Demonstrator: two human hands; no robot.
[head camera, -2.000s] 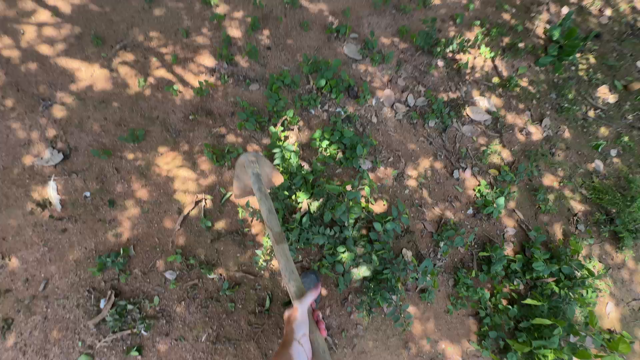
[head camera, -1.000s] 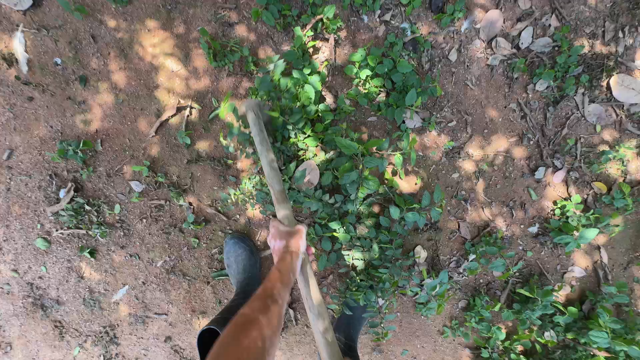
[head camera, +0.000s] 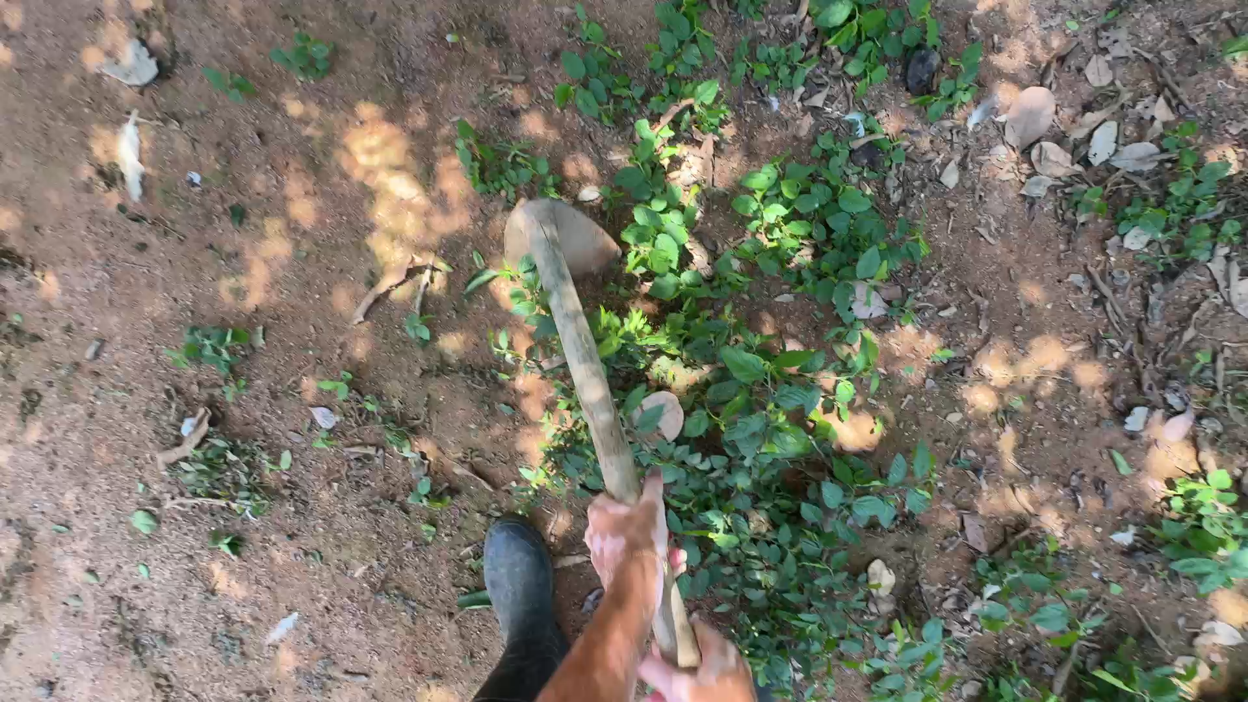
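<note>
A hoe with a long wooden handle (head camera: 590, 390) slants over leafy green plants (head camera: 751, 370). Its broad metal blade (head camera: 575, 237) is at the upper left edge of the plants; whether it touches the soil I cannot tell. My left hand (head camera: 627, 534) is wrapped around the lower part of the handle, its forearm coming up from the bottom edge. Below it and to the right, my right hand (head camera: 704, 673) grips the handle near its butt end, partly cut off by the bottom of the view.
A dark rubber boot (head camera: 520, 575) stands on reddish bare soil left of the handle. Dry leaves (head camera: 1031, 117) and twigs lie scattered at the right. More low plants grow at the lower right, and a curved dry piece of plant (head camera: 185, 439) lies at the left.
One second ago only one hand showed on the handle; now my right hand shows near its butt end too. The hoe blade shows more plainly, left of the plants.
</note>
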